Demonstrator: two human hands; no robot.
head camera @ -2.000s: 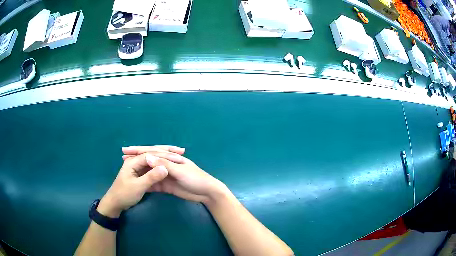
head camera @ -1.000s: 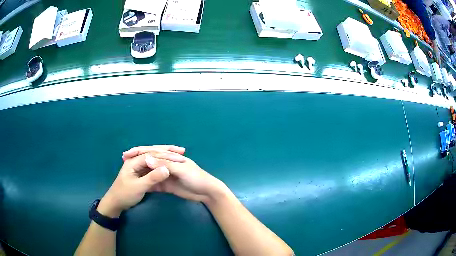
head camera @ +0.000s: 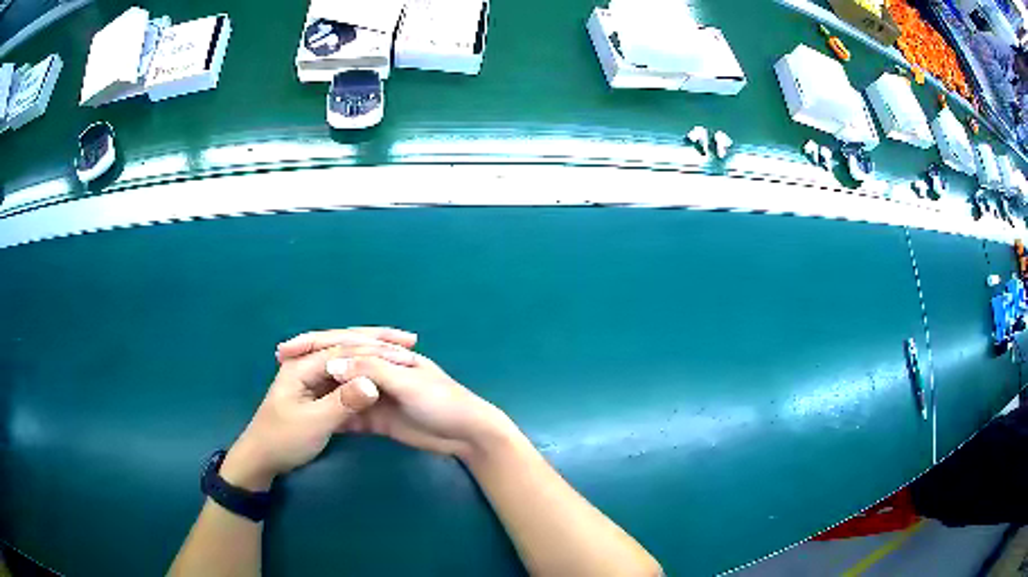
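Observation:
My left hand (head camera: 291,415), bare with a dark band at the wrist, and my right hand (head camera: 426,401), also bare, are folded together over the glossy green work surface (head camera: 676,316). Their fingers overlap, and no object shows in them. Beyond the white rail (head camera: 496,187), a pair of white earbuds (head camera: 710,141) lies on the green belt. An open charging case (head camera: 356,99) with a dark inside and pale rim lies below an open retail box (head camera: 344,40) with a dark product picture. Another case (head camera: 97,152) lies at the left.
More white boxes (head camera: 665,45) stand along the belt (head camera: 530,107), with further boxes, earbuds and cases at the right. A slim dark pen-like stick (head camera: 915,378) lies on the work surface at right. Loose orange pieces (head camera: 930,51) and blue items (head camera: 1007,312) show at the far right.
The boxes, cases and earbuds on the belt have shifted to the right. My hands have stayed folded in the same place, with only a slight change at the thumbs.

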